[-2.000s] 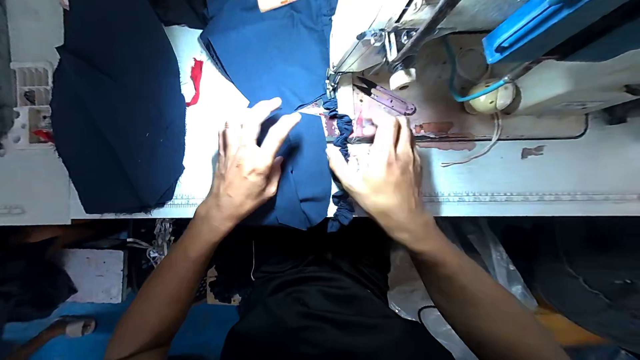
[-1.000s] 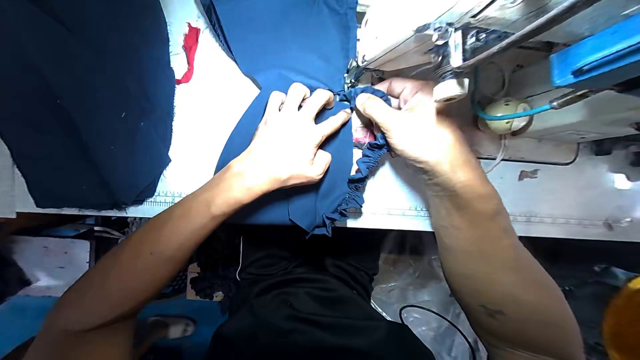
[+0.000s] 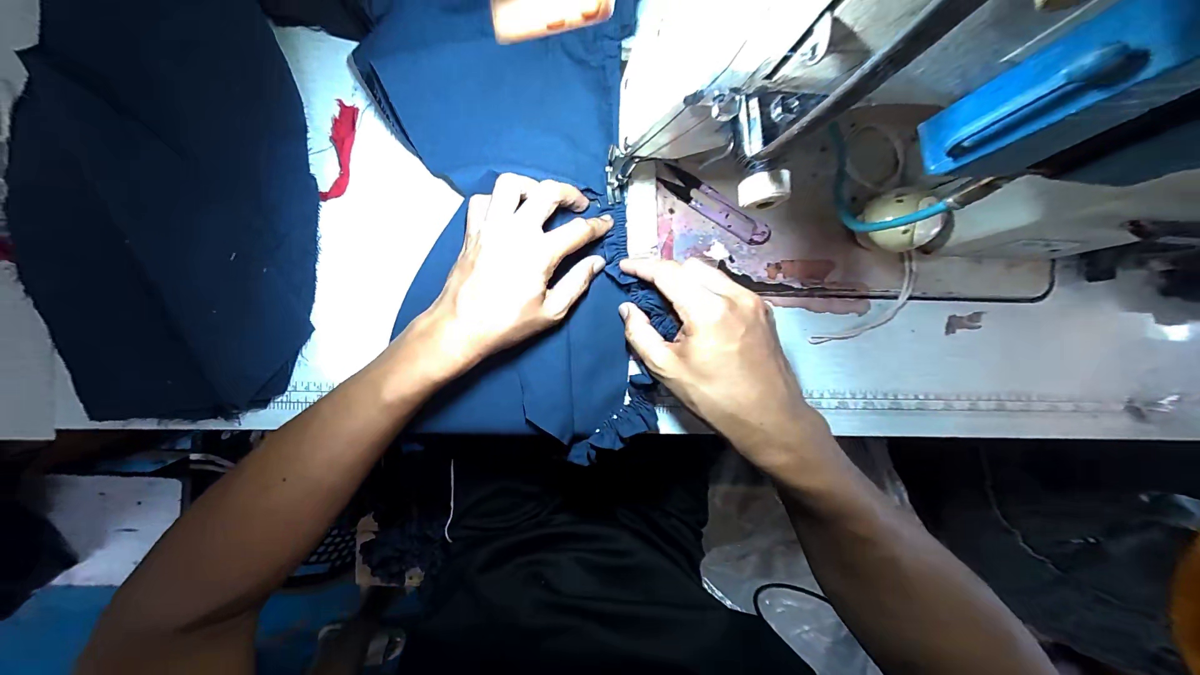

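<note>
A navy fabric panel point(image 3: 562, 375) lies beneath the presser foot point(image 3: 615, 173) of a sewing machine. Along its right edge runs a gathered navy ruffle strip point(image 3: 647, 314). My left hand point(image 3: 516, 262) rests on the panel with its fingers spread, the fingertips beside the ruffle just below the foot. My right hand point(image 3: 717, 347) has the ruffle between its thumb and index finger, to the right of the panel edge. Purple thread snips point(image 3: 727, 214) lie on the machine bed, right of the foot.
Another dark navy fabric piece point(image 3: 169, 225) lies at the left, with a red fabric scrap point(image 3: 342, 150) beside it. The machine head point(image 3: 712, 66) and a blue part point(image 3: 1059, 84) overhang the upper right. A ruler strip point(image 3: 937, 403) runs along the table's front edge.
My right hand has moved down and away from the presser foot along the ruffle since one second ago. The snips, covered then, show again.
</note>
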